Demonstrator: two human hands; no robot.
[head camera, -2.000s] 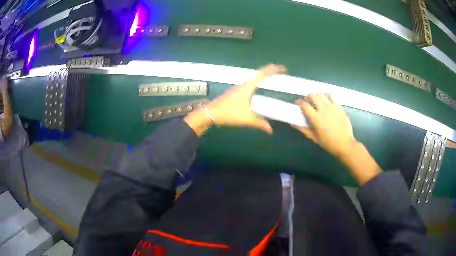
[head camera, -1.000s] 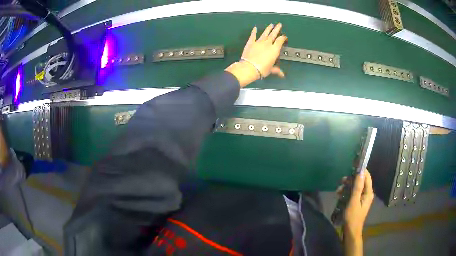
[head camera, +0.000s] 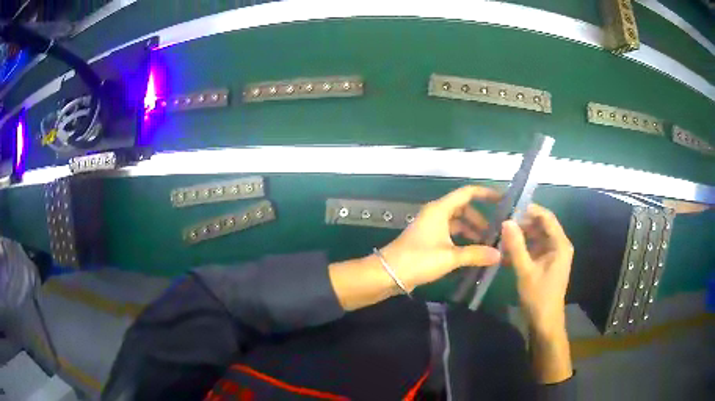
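My left hand (head camera: 427, 247) and my right hand (head camera: 539, 254) both hold one slim grey bar (head camera: 533, 168), tilted on its edge, its upper end pointing away from me over the rail. Its pale long edge faces up; its studs are not clearly seen. A studded bar (head camera: 364, 213) lies on the green worktop, partly covered by my left hand. Two loose studded bars (head camera: 219, 191) lie almost parallel at the left. A stack of bars (head camera: 639, 266) stands at the right, with dotted faces at its end.
A white rail (head camera: 313, 160) divides the worktop from the green conveyor, which carries spaced studded bars (head camera: 490, 94). A black box with violet glow (head camera: 150, 90) and coiled wires stands at left. Another bar stack (head camera: 61, 223) is at far left. A brass-coloured block (head camera: 621, 25) stands on the far rail.
My left hand has come back from the conveyor to the bar in my right hand. The bar has moved up and left, away from the right stack.
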